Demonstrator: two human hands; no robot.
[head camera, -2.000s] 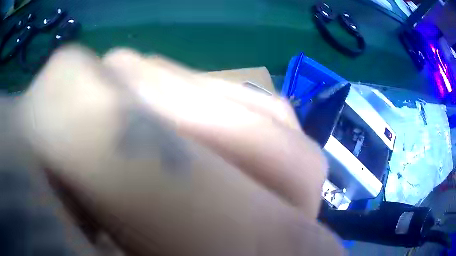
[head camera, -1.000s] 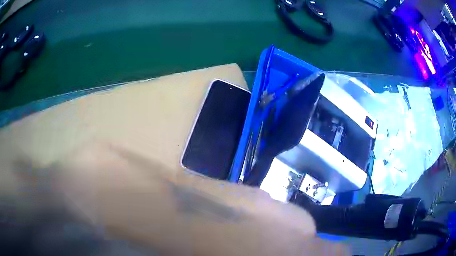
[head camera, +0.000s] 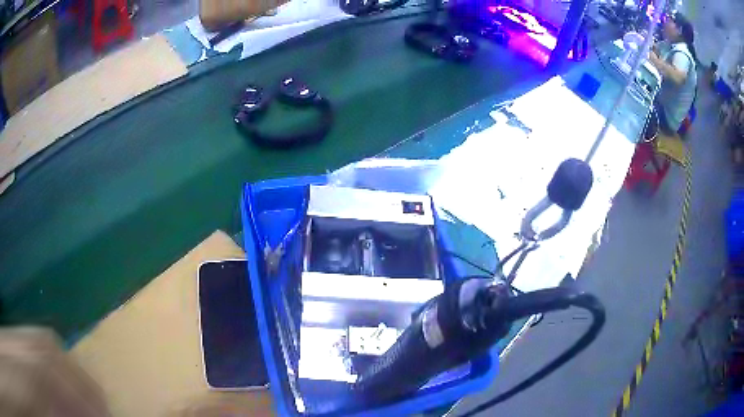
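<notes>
A black electric screwdriver (head camera: 432, 335) hangs tilted over the front of the blue tray (head camera: 371, 403), its cord end at upper right. No hand shows on its visible body. The white-silver screw feeder (head camera: 371, 287) stands in the tray, with a small metal pickup block (head camera: 373, 338) at its front. A blurred skin-toned shape, apparently my left hand (head camera: 45, 379), is cut off at the lower left corner. Its fingers and anything in it cannot be made out. My right hand is not in view.
A smartphone (head camera: 232, 324) lies on the cardboard sheet (head camera: 151, 346) left of the tray. Headphones (head camera: 284, 122) lie on the green belt (head camera: 163, 175). A balancer weight (head camera: 570, 183) and hook hang above the driver. Whitish sheeting (head camera: 522, 163) lies behind right. A person (head camera: 675, 77) sits far right.
The view has swung right and up. The large blurred hand has left the middle and shows only at lower left. The driver now appears more upright, over the tray, with its hook visible.
</notes>
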